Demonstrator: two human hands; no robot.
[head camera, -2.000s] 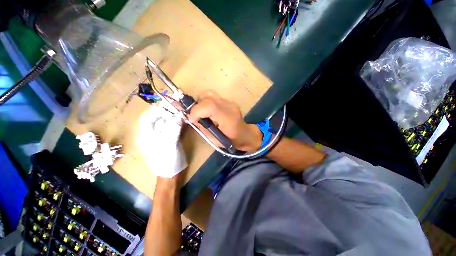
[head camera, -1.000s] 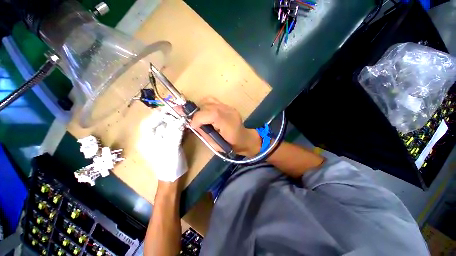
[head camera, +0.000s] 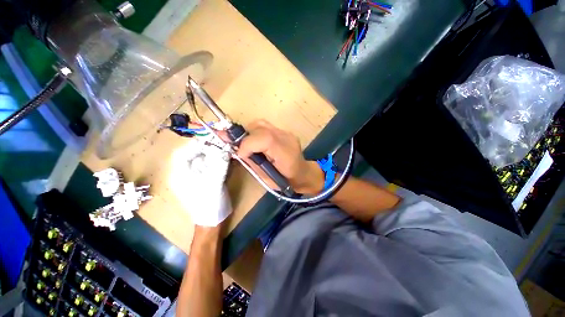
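Note:
My left hand (head camera: 201, 179), in a white glove, holds a small white part near the middle of the tan board (head camera: 272, 80); the glove hides most of it. A black component with blue leads (head camera: 181, 123) sticks out beyond its fingertips, under the cone's rim. My bare right hand (head camera: 272, 151) grips the dark handle of the soldering iron (head camera: 267, 171), a blue strap on its wrist. The iron's metal tip points up and left, in front of the clear cone's opening, and appears clear of the component.
The clear extraction cone (head camera: 124, 68) hangs at upper left. White plastic parts (head camera: 124, 201) lie at the board's left edge. A black compartment tray (head camera: 118, 285) is at lower left. Lead wires (head camera: 356, 21) lie on the green mat. A crumpled plastic bag (head camera: 505, 108) is on the black bin at right.
The black component and its blue leads have shifted and turned slightly at my left fingertips. The iron has moved slightly right and down from its place two seconds ago. Both grips are unchanged.

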